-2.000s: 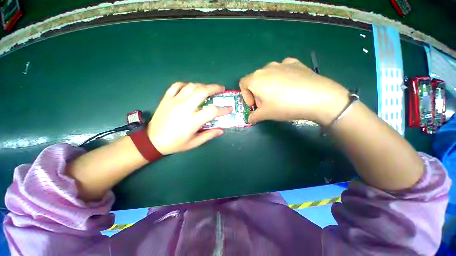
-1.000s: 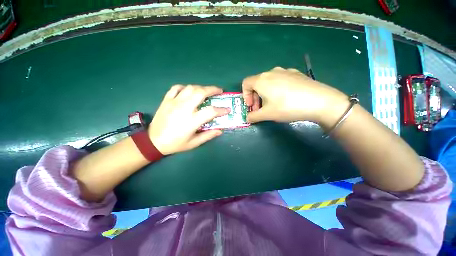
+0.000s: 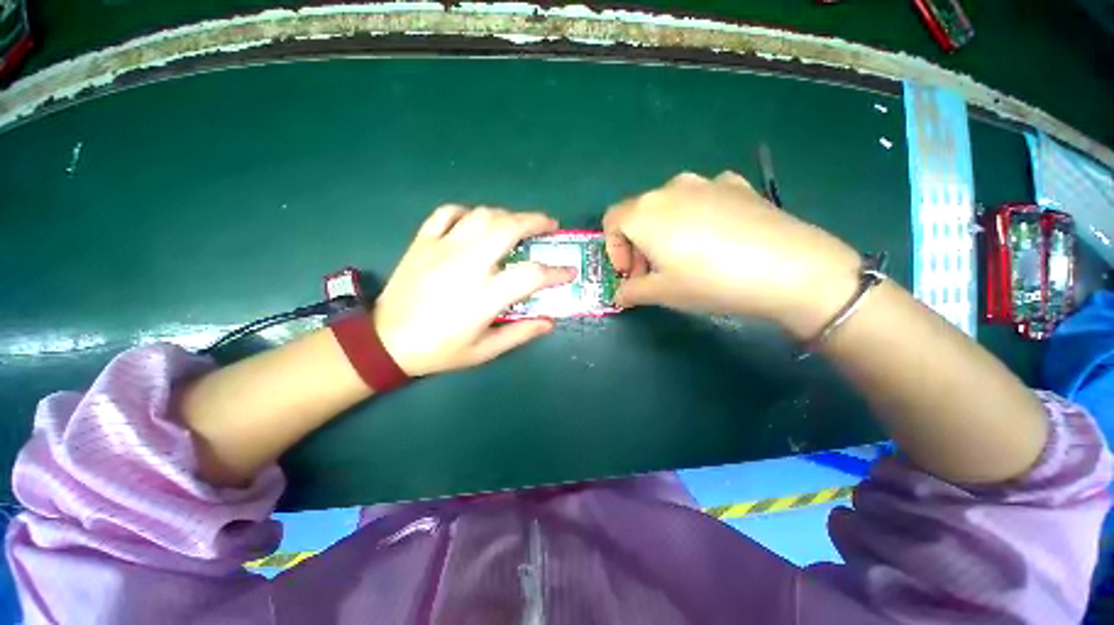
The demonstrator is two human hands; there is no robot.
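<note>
A red-rimmed phone unit [image 3: 564,296] lies flat on the dark green mat, its silver-white middle and green circuit board facing up. My left hand [image 3: 458,291] holds it at its left end, fingers along the top and bottom edges and one fingertip on the pale middle. My right hand [image 3: 721,250] is at the unit's right end, with thumb and fingertips close together at the board's edge. Whether something small is pinched there is hidden. A dark red wrist strap [image 3: 368,350] is on my left wrist.
A small red-and-white block [image 3: 342,285] with a black cable lies left of my left wrist. Tweezers [image 3: 768,175] lie beyond my right hand. A pale blue strip [image 3: 939,208] and red-framed units [image 3: 1029,269] are at the right. A worn raised edge [image 3: 489,21] borders the belt, which carries another unit [image 3: 944,22].
The right fingertips have shifted slightly at the unit's right end. The left hand keeps its hold. The unit on the belt at top right has moved left, and the whole view has shifted a little.
</note>
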